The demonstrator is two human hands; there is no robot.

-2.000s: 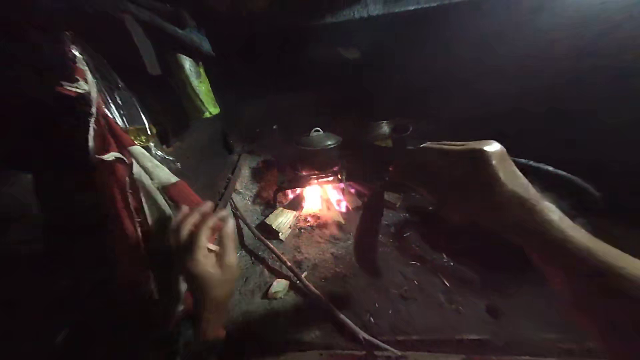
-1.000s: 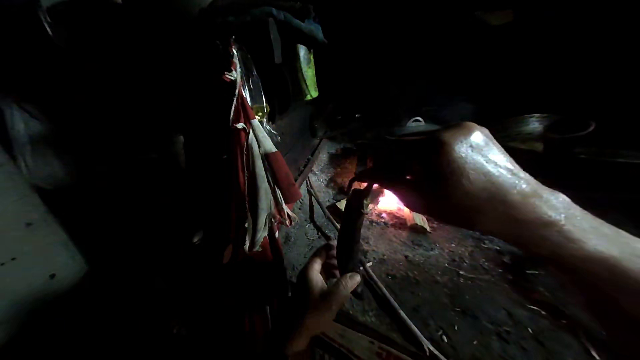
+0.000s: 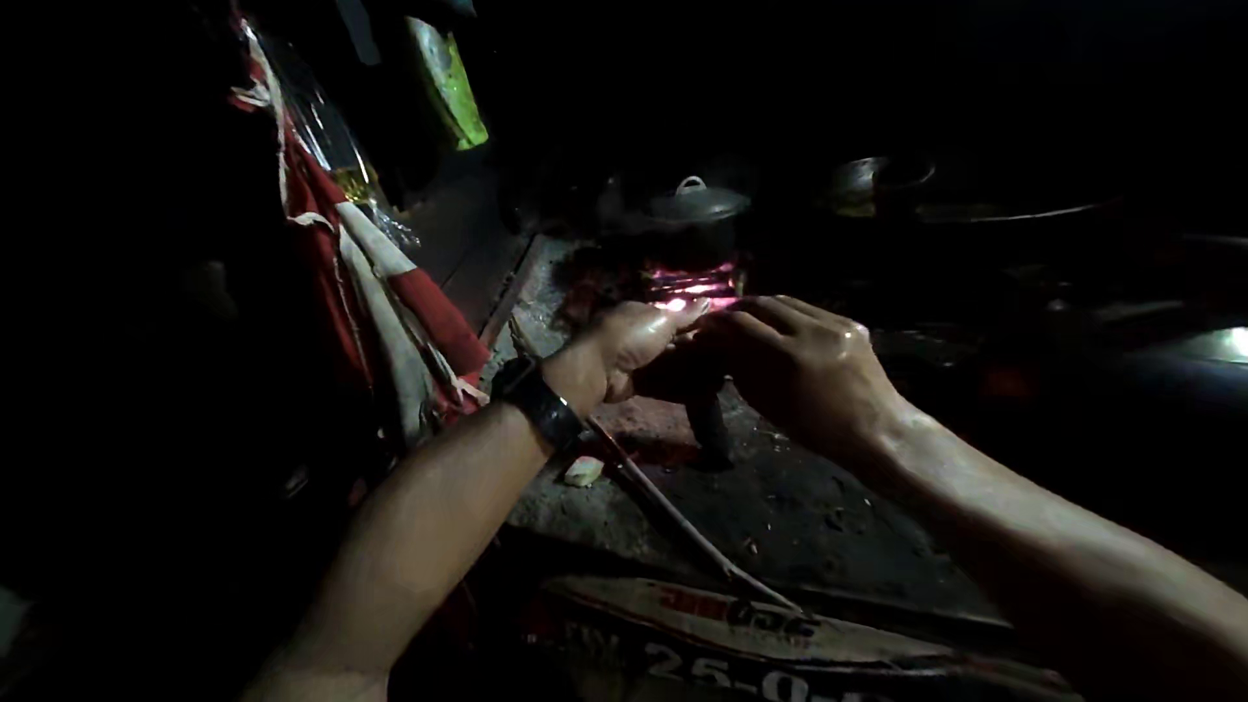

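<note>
In the dim light my left hand (image 3: pixel 639 346), with a dark band on its wrist, reaches up to my right hand (image 3: pixel 804 361) in front of the fire. Its fingers are curled and the thumb points forward; whether it grips anything is hidden. My right hand is bent over a dark, blade-like tool (image 3: pixel 710 429), whose lower end hangs down between the hands. Behind them a lidded metal pot (image 3: pixel 697 207) stands over the glowing fire (image 3: pixel 694 288), partly covered by the fingers.
A red and white cloth (image 3: pixel 429 307) hangs at the left, beside a clear plastic bag (image 3: pixel 331 136). A long thin stick (image 3: pixel 682 522) slants across the ground near a pale wood chip (image 3: pixel 584 472). A board or sack bearing writing (image 3: pixel 731 609) lies in front. Another metal vessel (image 3: pixel 863 180) stands behind at right.
My left hand has moved up from below the blade-like tool to beside my right hand, close to the fire. The view has swung left and back.
</note>
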